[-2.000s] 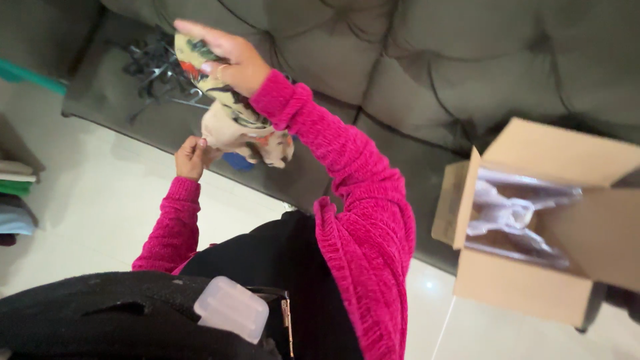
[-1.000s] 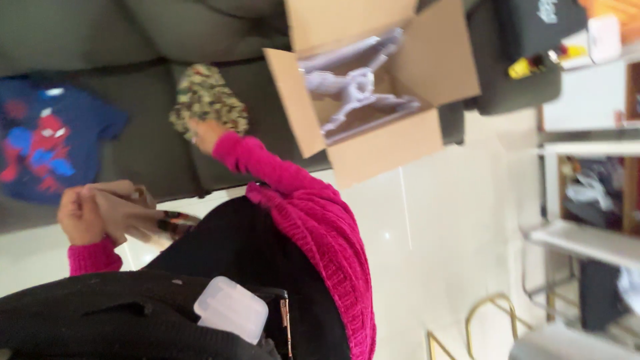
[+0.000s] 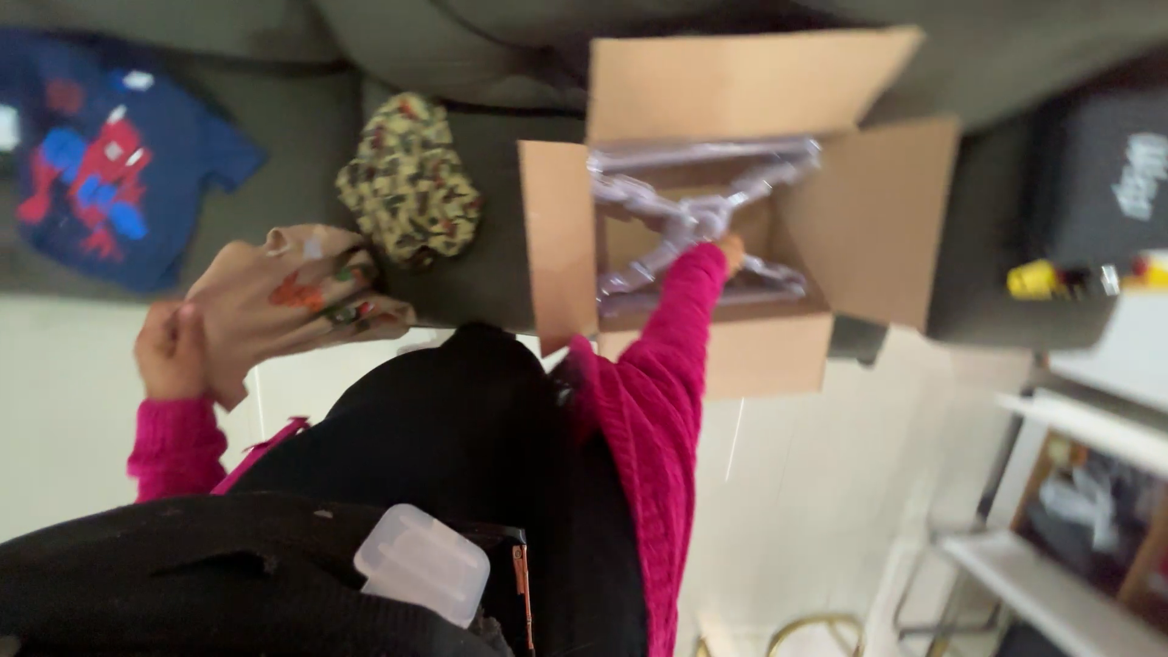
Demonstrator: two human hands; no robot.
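My left hand (image 3: 173, 351) grips the edge of a beige printed garment (image 3: 265, 292), which hangs over the front of the dark sofa seat. My right hand (image 3: 732, 254) reaches into an open cardboard box (image 3: 862, 224) and is at the pale lilac plastic hangers (image 3: 698, 219) inside; its fingers are mostly hidden, so a hold cannot be told. Between the beige garment and the box lies a camouflage-patterned garment (image 3: 409, 178), bunched on the seat. At the left, a navy T-shirt (image 3: 173, 192) with a Spider-Man print lies spread out.
The grey tufted sofa (image 3: 301, 119) runs behind everything. A black bag or case (image 3: 1095, 173) with writing sits at the right, near a yellow and black object (image 3: 1040, 278). A white shelf unit (image 3: 1049, 584) and a gold metal frame (image 3: 812, 625) stand at the lower right.
My right hand has left the camouflage garment and moved right into the box. My left hand keeps hold of the beige garment. The view has swung to the right since the earliest frame.
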